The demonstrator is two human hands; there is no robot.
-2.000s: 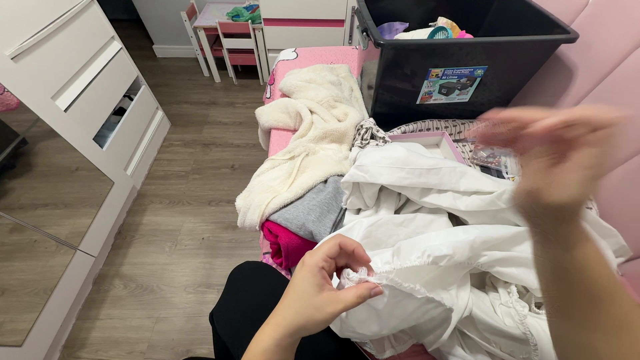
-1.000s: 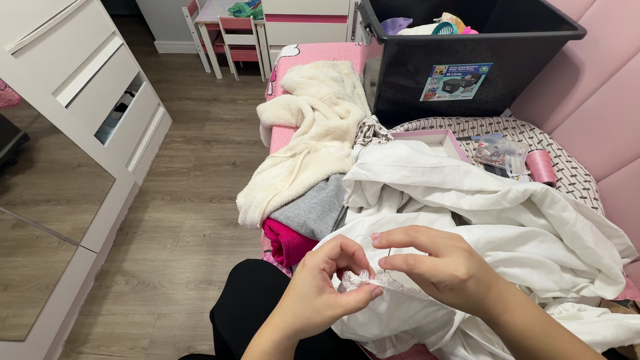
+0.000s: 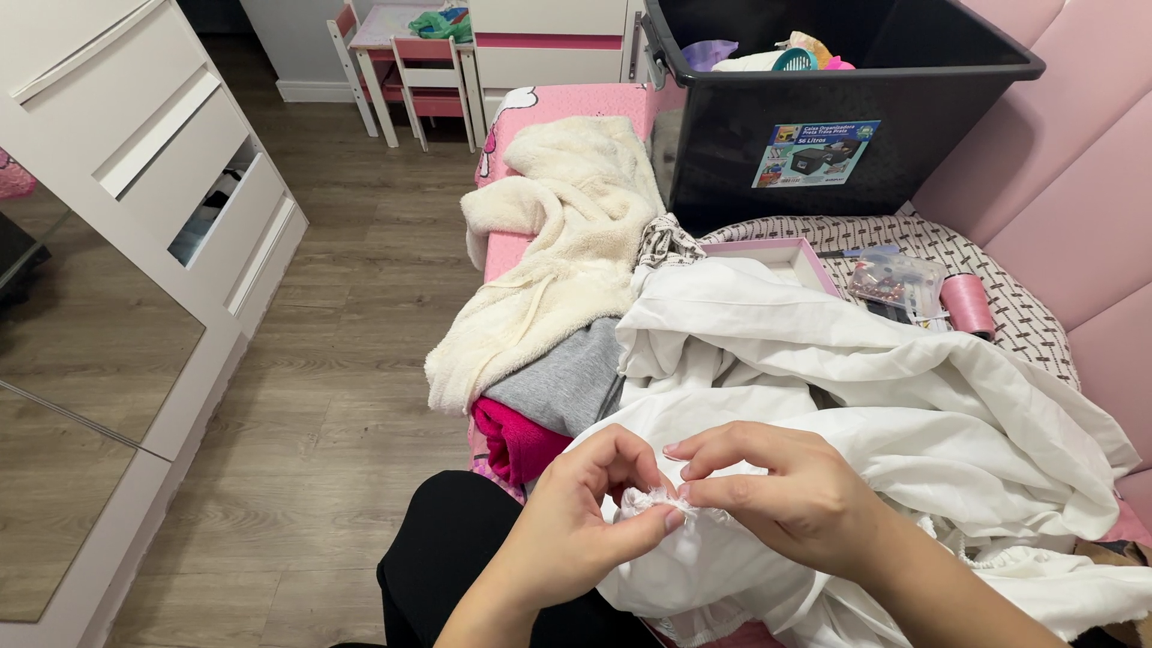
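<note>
White fabric (image 3: 864, 360) lies in loose folds over the bed and reaches my lap. My left hand (image 3: 598, 513) pinches its gathered, frayed edge (image 3: 652, 504) between thumb and fingers. Close against that edge is my right hand (image 3: 783, 495), thumb and index fingertip together at the fabric; whether a needle is between them cannot be seen. Behind the fabric, a pink thread spool (image 3: 967, 306) stands beside a clear plastic box (image 3: 895, 281) of small items. A shallow pink-edged box (image 3: 814, 261) is partly covered by the white fabric.
A large black plastic bin (image 3: 855, 99) holds several colourful things at the back. Left of the white fabric lie a cream fleece garment (image 3: 558, 234), a grey cloth (image 3: 567, 373) and a magenta one (image 3: 515, 441). A white dresser (image 3: 144, 117) with a partly open drawer stands at the left.
My right hand was raised at the right, blurred, then came down to the gathered edge, where a thin needle showed at its fingers. My left hand has kept its pinch on the fabric.
</note>
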